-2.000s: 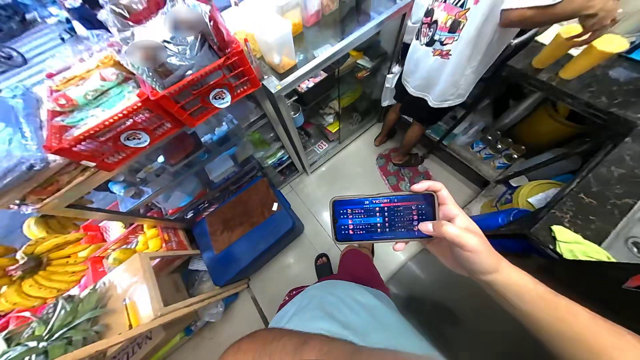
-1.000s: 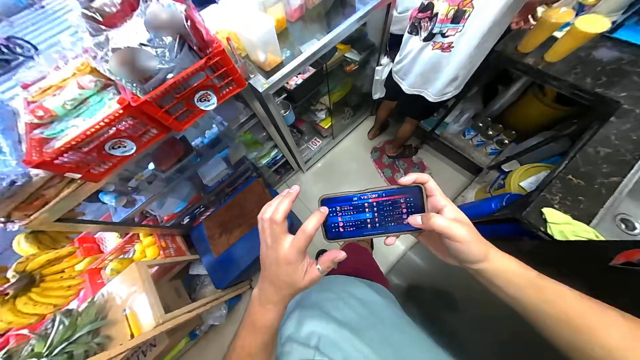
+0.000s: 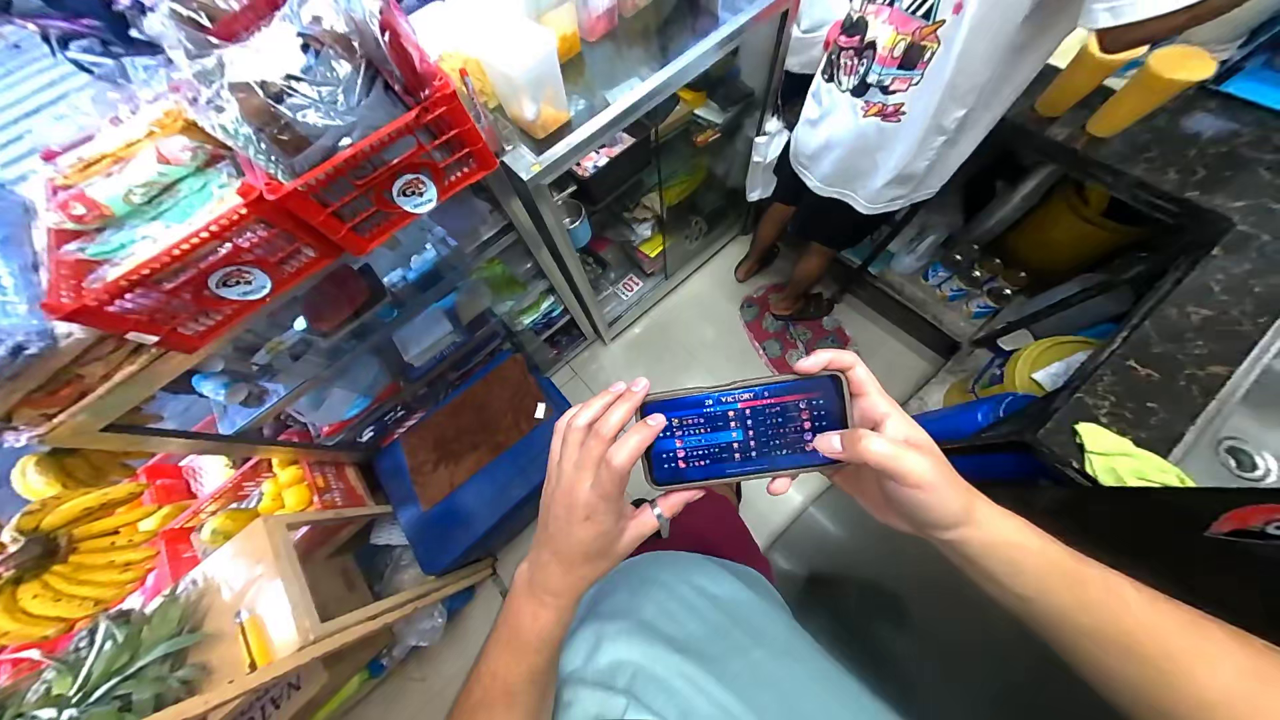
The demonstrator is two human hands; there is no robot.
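A smartphone in a case lies sideways between my hands, its lit screen showing a game's results table. My right hand grips the phone's right end, thumb over the screen and fingers behind. At the left end is my left hand, with a ring on one finger; its fingertips touch the phone's edge and the thumb is below it. Whether that hand bears any of the phone's weight is unclear. Below the phone show my light teal shirt and maroon shorts.
Red plastic crates of packaged goods top a glass display case. A blue bin stands on the floor. Bananas and pineapple leaves are at left. A person in a white shirt stands ahead, beside a dark counter.
My left hand, out of sight two seconds ago, came up beside the phone and now touches its left end. My right hand has kept hold of the phone.
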